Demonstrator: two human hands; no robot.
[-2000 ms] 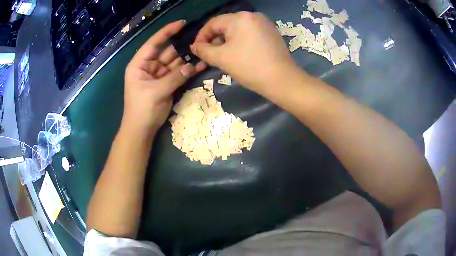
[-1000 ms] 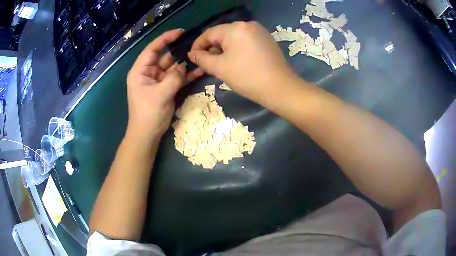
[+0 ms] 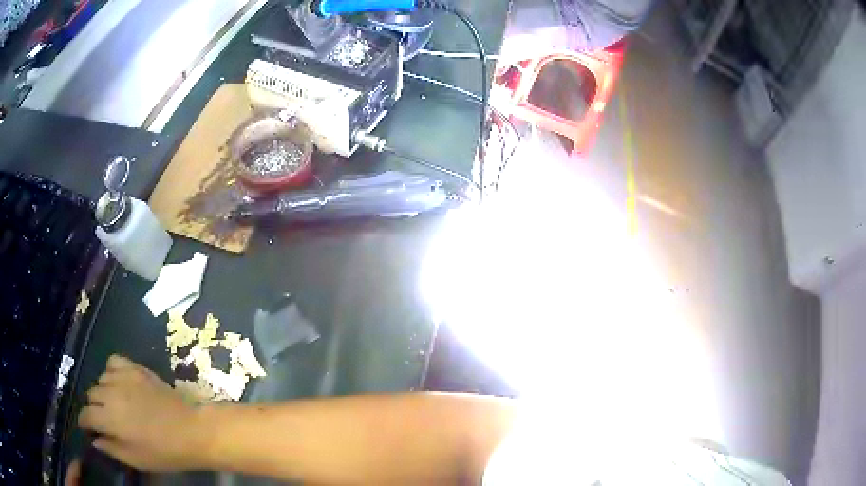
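My right hand (image 3: pixel 138 413) is at the lower left, back up, with fingers bent towards the tray edge; whether it holds anything is hidden. Only a small bit of skin shows at the bottom left edge, perhaps a fingertip of my left hand (image 3: pixel 73 473); the rest is out of the picture. The black housing cannot be made out. A loose scatter of cream pieces (image 3: pixel 226 365) lies just beyond my right wrist. The black tray (image 3: pixel 33 313) is at the left edge.
A bottle with a raised metal lid (image 3: pixel 135 237), a white folded wipe (image 3: pixel 178 283) and a grey film (image 3: pixel 283 328) lie beyond. A screw dish (image 3: pixel 272 157) stands on a brown board (image 3: pixel 195 195), with a dark tool (image 3: pixel 361 197), a pale power unit (image 3: pixel 309 104) and red stool (image 3: pixel 570 90). Glare covers the centre right.
The view has swung to the right. The rounded heap and most of my left hand have left the picture, and the bottle, screw dish, tool and stool now show.
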